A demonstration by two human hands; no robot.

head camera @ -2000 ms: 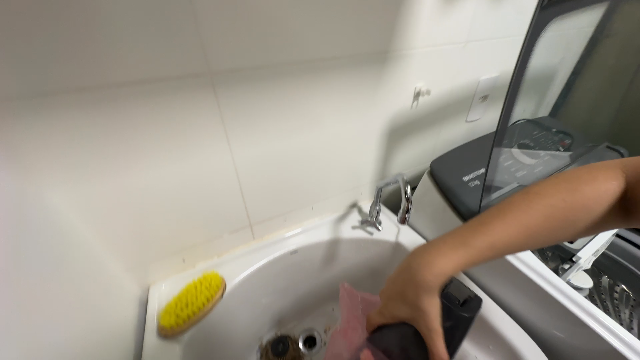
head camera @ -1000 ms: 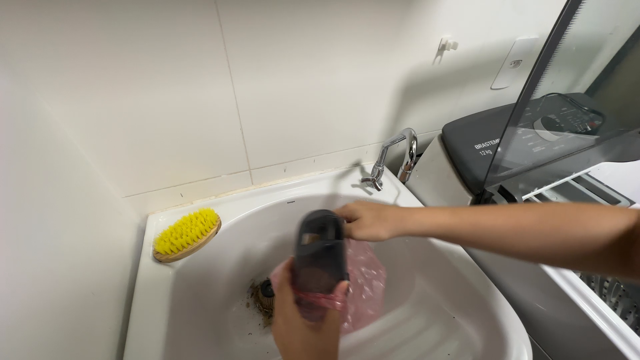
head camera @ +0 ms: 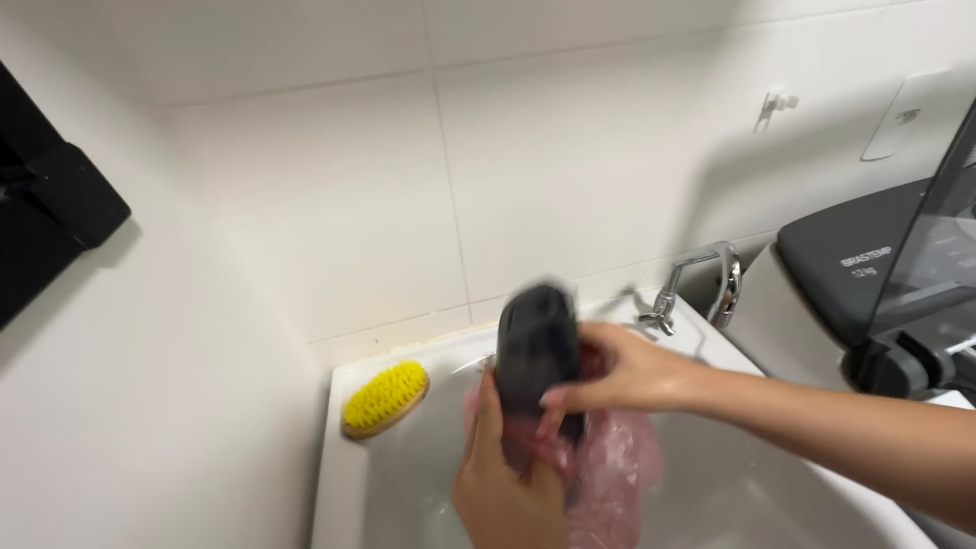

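A dark elongated object, blurred and possibly a shoe or sandal, stands tilted over the laundry sink. My left hand grips its lower part from the left, with a pink plastic bag bunched around that end. From the right, my right hand pinches the bag against the object's side, thumb in front. The bag hangs down into the basin. On the sink's left rim lies a scrub brush, its yellow bristles facing up and its wooden back below.
A chrome faucet rises at the sink's back right corner. Beside it stands a washing machine with a raised dark see-through lid. Tiled wall runs behind, carrying a small white tap and a wall plate. A black fixture juts in at upper left.
My left hand, low at the frame's edge two seconds ago, now holds the object and bag up. Since one second ago, my right hand has come onto the bag at the object's side.
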